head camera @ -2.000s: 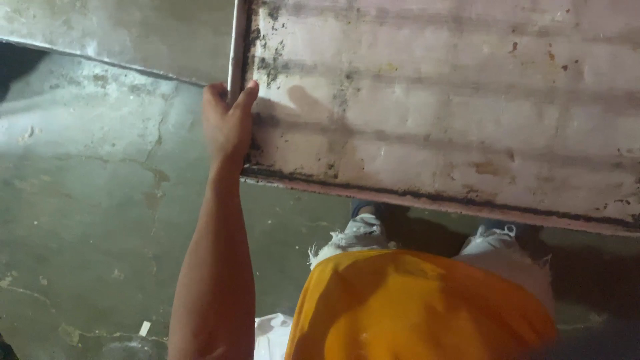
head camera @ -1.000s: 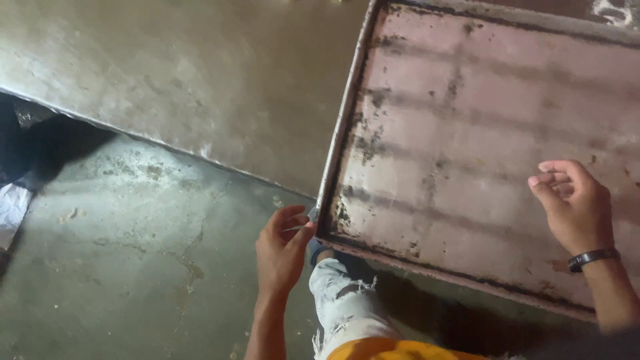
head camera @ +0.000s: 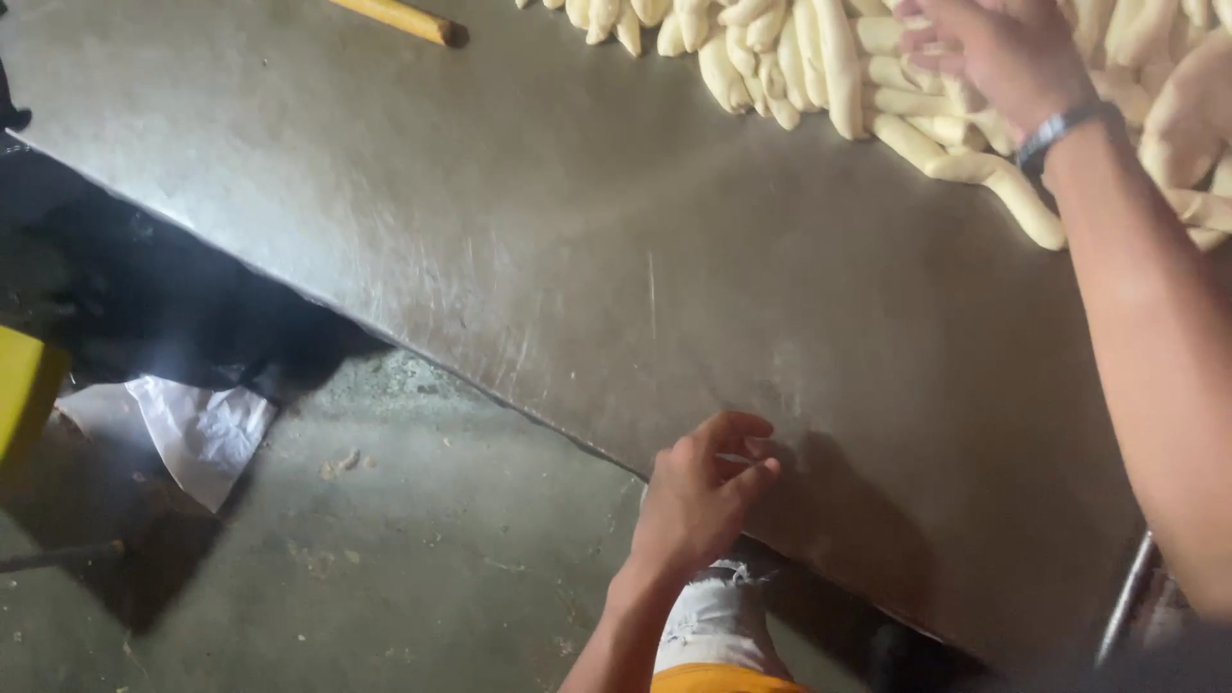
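Note:
Many pale dough strips (head camera: 818, 58) lie in a pile on the metal table (head camera: 577, 241), at the top right. Over that pile reaches my right hand (head camera: 1001, 58), a dark band at its wrist; its fingertips are blurred and partly cut off by the frame, so a hold on the dough cannot be made out. My left hand (head camera: 712, 491) hovers by the table's near edge, fingers curled loosely apart with nothing in them. Its shadow falls on the tabletop. At the lower right corner a small part of the tray's metal rim (head camera: 1124, 597) shows.
A wooden rod (head camera: 399, 19), likely a rolling pin, lies on the table at the top. Below the table's edge are a crumpled white sheet (head camera: 207, 428), a yellow object (head camera: 24, 390) at the far left, and the stained floor (head camera: 433, 568).
The large tray, held by my left hand at first, now shows only at the lower right. My right hand has gone from above the tray to the dough. The view has shifted to the table.

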